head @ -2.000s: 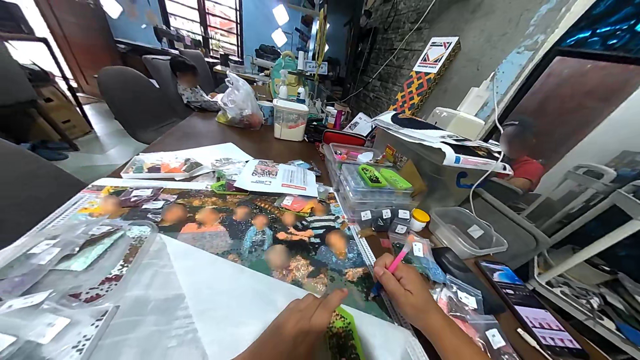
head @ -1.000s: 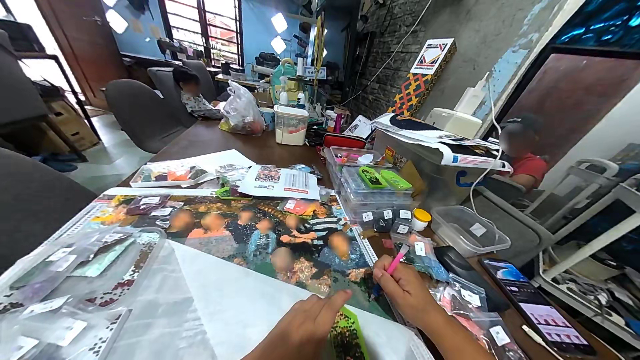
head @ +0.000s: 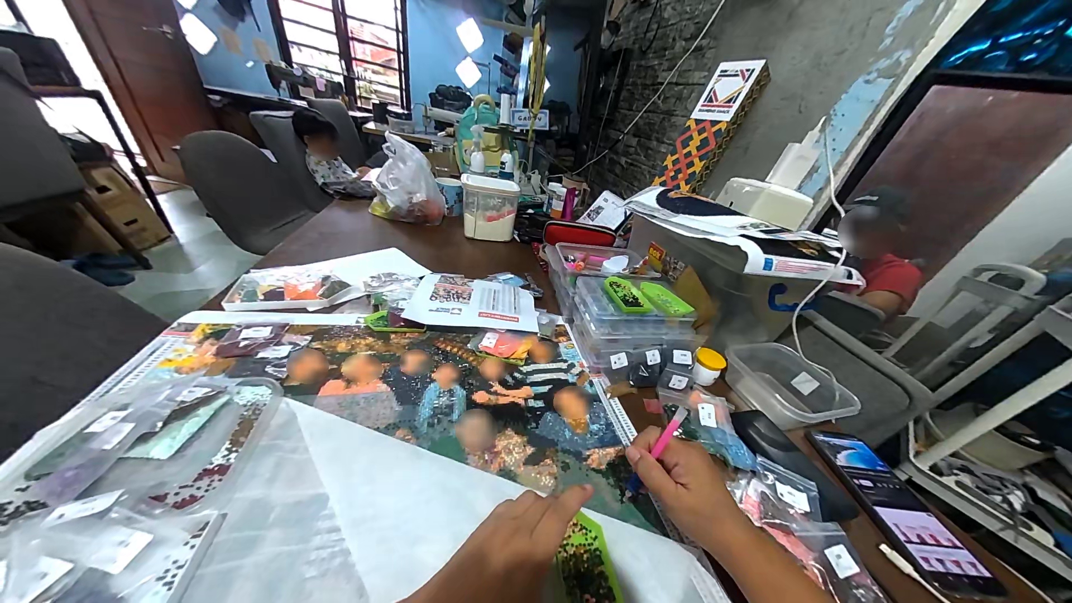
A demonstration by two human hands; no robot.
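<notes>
A diamond painting canvas (head: 469, 402) with a group picture lies on the table, partly covered by white release paper (head: 394, 486). My right hand (head: 670, 469) holds a pink applicator pen (head: 668, 432) at the canvas's right edge; its tip is hidden by the fingers. My left hand (head: 536, 519), palm down with fingers extended, lies over the paper beside a green tray (head: 590, 569) of mixed dark and coloured drills. Whether it grips the tray cannot be seen.
Clear trays with labelled bags (head: 109, 477) cover the left side. Stacked plastic boxes (head: 620, 310), a yellow-lidded jar (head: 708, 366), a clear container (head: 787, 389) and a phone (head: 909, 511) stand or lie right. Two people sit farther off, one behind the table, one at right.
</notes>
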